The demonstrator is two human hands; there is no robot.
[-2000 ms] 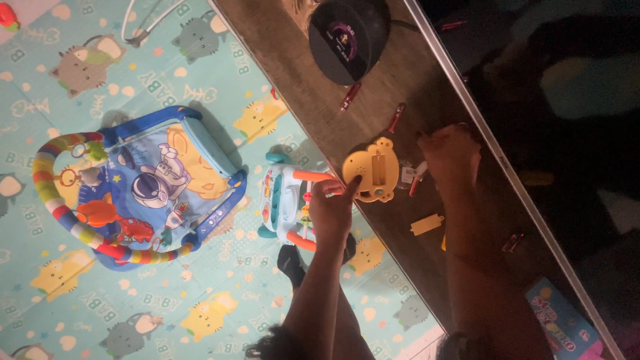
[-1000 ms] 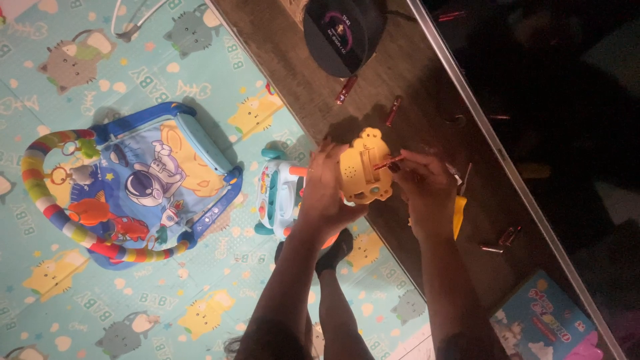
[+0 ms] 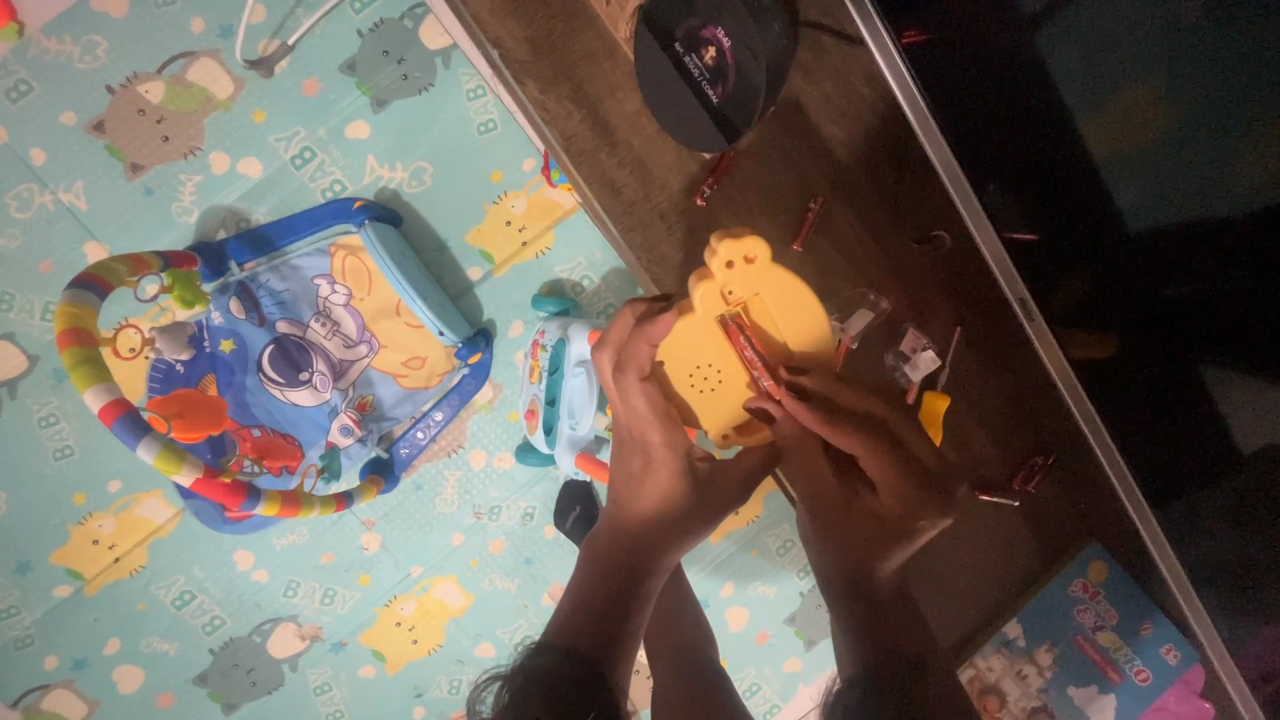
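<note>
My left hand (image 3: 655, 430) grips a yellow plastic toy (image 3: 700, 375) by its left and lower edge, with its back side up, showing speaker holes and an open battery compartment. A red battery (image 3: 748, 352) lies slanted in the compartment, one end lifted under the fingers of my right hand (image 3: 860, 455). More red batteries, one (image 3: 711, 180) beside a round black smart speaker and another (image 3: 808, 222) above the toy, lie on the brown wooden surface. A screwdriver with a yellow handle (image 3: 934, 415) rests right of my right hand, near small clear plastic packaging (image 3: 912, 355).
The round black speaker (image 3: 715, 70) with a lit display stands at the top of the brown surface (image 3: 600, 150). A colourful book (image 3: 1090, 640) lies lower right. Left, on a patterned baby mat (image 3: 300, 600), are a play gym (image 3: 430, 290) and a light-blue toy walker (image 3: 570, 385).
My right hand has come from the surface to the toy, bringing a battery to its compartment. My left hand has raised the toy from where it was two seconds ago.
</note>
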